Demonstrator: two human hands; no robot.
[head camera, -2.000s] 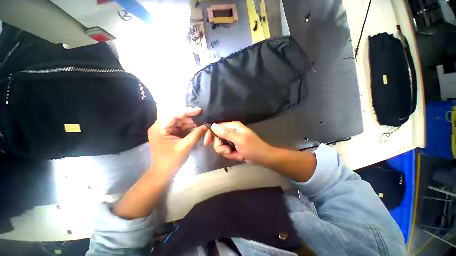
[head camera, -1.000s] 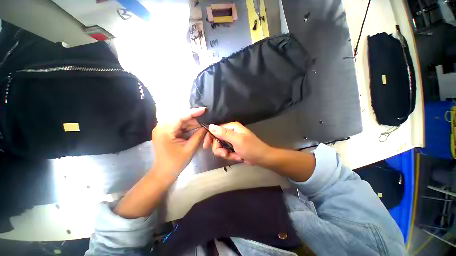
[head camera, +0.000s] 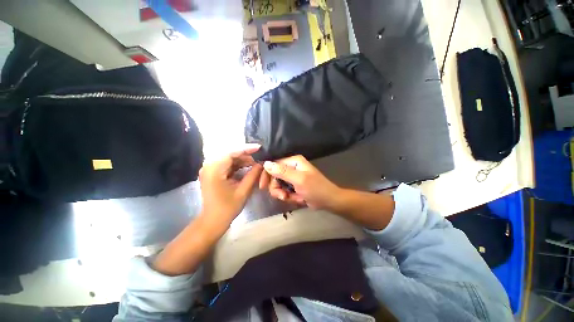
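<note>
A black fabric bag (head camera: 318, 110) lies on the grey plate, its smooth, slightly shiny side up. My left hand (head camera: 228, 185) is at its lower left corner, fingertips closed on the corner; what exactly they pinch is too small to tell. My right hand (head camera: 303, 183) touches the left fingertips and is closed around a small dark tool (head camera: 284, 184), possibly thread snips, mostly hidden by the fingers.
Black bags with a zipper and yellow label (head camera: 113, 141) lie at left. A template (head camera: 267, 60) with a pink-framed window is behind the bag. Another black bag (head camera: 488, 104) lies at right, above a blue bin (head camera: 515, 251). A pale machine part (head camera: 72, 31) juts in at upper left.
The view has shifted slightly, so the left bags and template sit a little differently in it. My hands stay together at the corner; the dark tool's tip between the fingers no longer shows clearly.
</note>
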